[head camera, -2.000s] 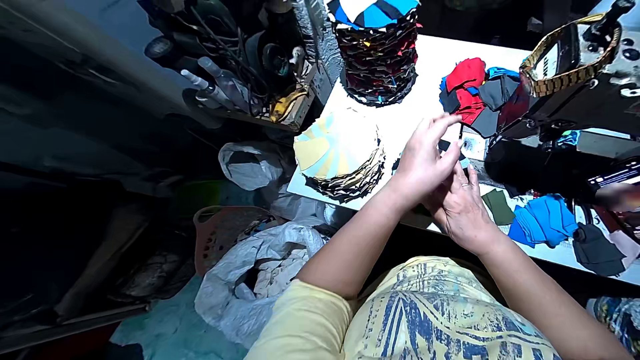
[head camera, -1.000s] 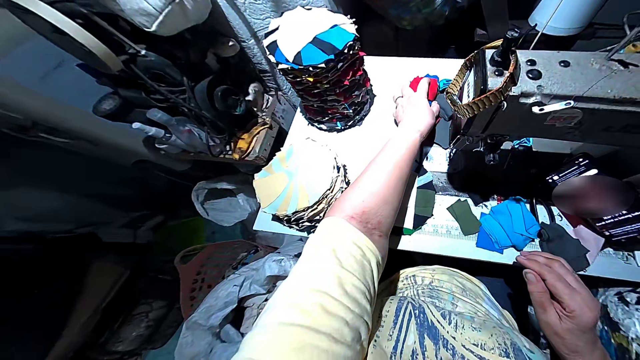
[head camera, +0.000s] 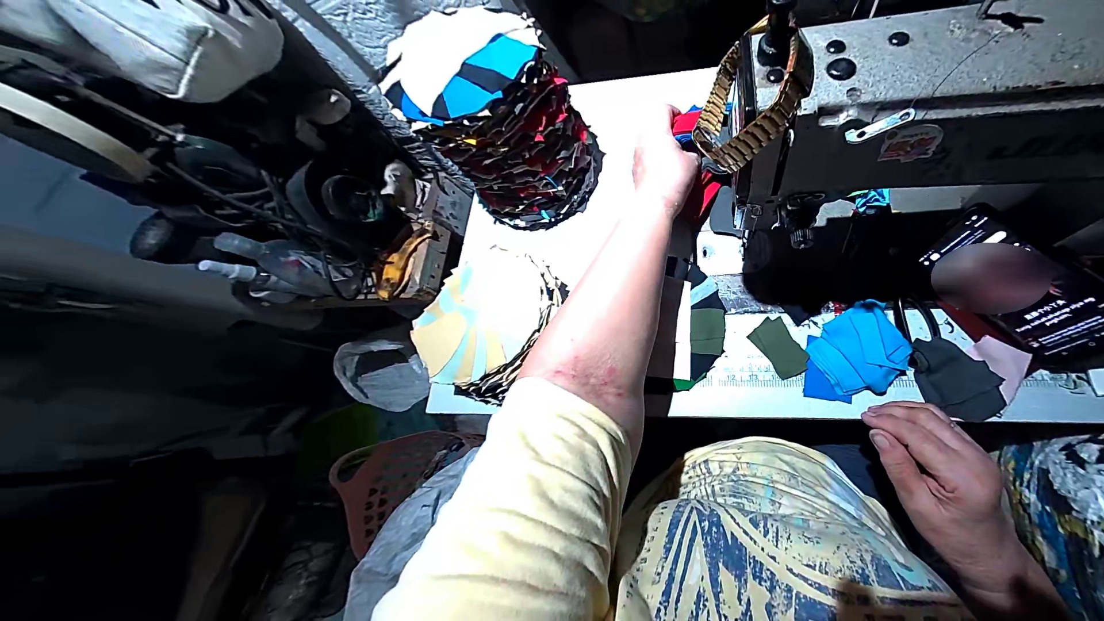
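My left hand (head camera: 664, 168) reaches far over the white table and touches the red and blue fabric pieces (head camera: 687, 127) beside the sewing machine; its fingertips are partly hidden, so a grip cannot be made out. At the table's front edge, my right hand (head camera: 936, 470) rests with bent fingers near dark grey fabric pieces (head camera: 957, 379), and nothing shows in it. Blue fabric pieces (head camera: 860, 349) and an olive green piece (head camera: 778, 347) lie left of those. Dark and green strips (head camera: 707, 332) lie right of my left forearm.
A sewing machine (head camera: 914, 95) with a gold metal-band watch (head camera: 750, 147) hung on it stands at right. A tall stack of layered fabric rounds (head camera: 526, 147) and a lower cream stack (head camera: 470, 336) stand at left. A phone (head camera: 1026, 293) lies at right; a pink plastic basket (head camera: 379, 483) sits below.
Two seconds ago both hands were together near the machine. My left hand has since gone to the red fabric and my right hand to the front edge. The view has shifted.
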